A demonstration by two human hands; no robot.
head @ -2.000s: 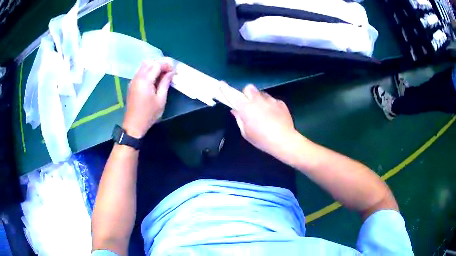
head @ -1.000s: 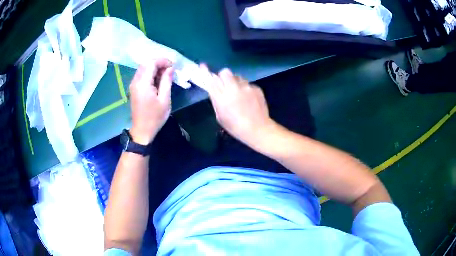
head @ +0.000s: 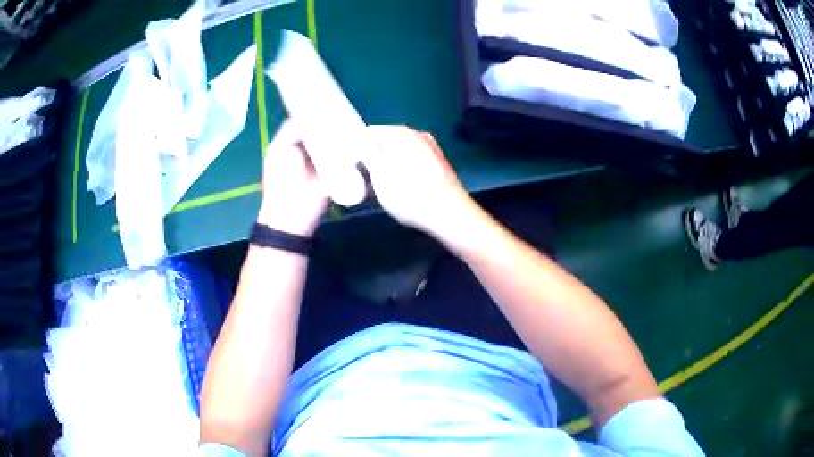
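A bagged white part [head: 326, 120] is held between my two hands over the bench's front edge, its sleeve end pointing up and left. My left hand [head: 296, 183] is closed around its lower left side. My right hand [head: 406, 174] grips its right side near the lower end. The part inside is blurred and mostly hidden by the sleeve and fingers. Loose sleeves [head: 138, 170] lie overlapping on the green bench to the left. A black tray [head: 571, 128] at the upper right holds several bagged parts [head: 585, 94].
A bulk bag of white sleeves [head: 116, 366] with a blue edge [head: 195, 335] is below the bench at left. Dark trays of white parts stand at far left [head: 25, 120] and far right [head: 772, 58]. A person's shoes [head: 702, 236] show on the green floor at right.
The part in my hands has turned from slanting down to the right to a steeper angle, now covered by the sleeve. My hands have come closer together. The view has shifted.
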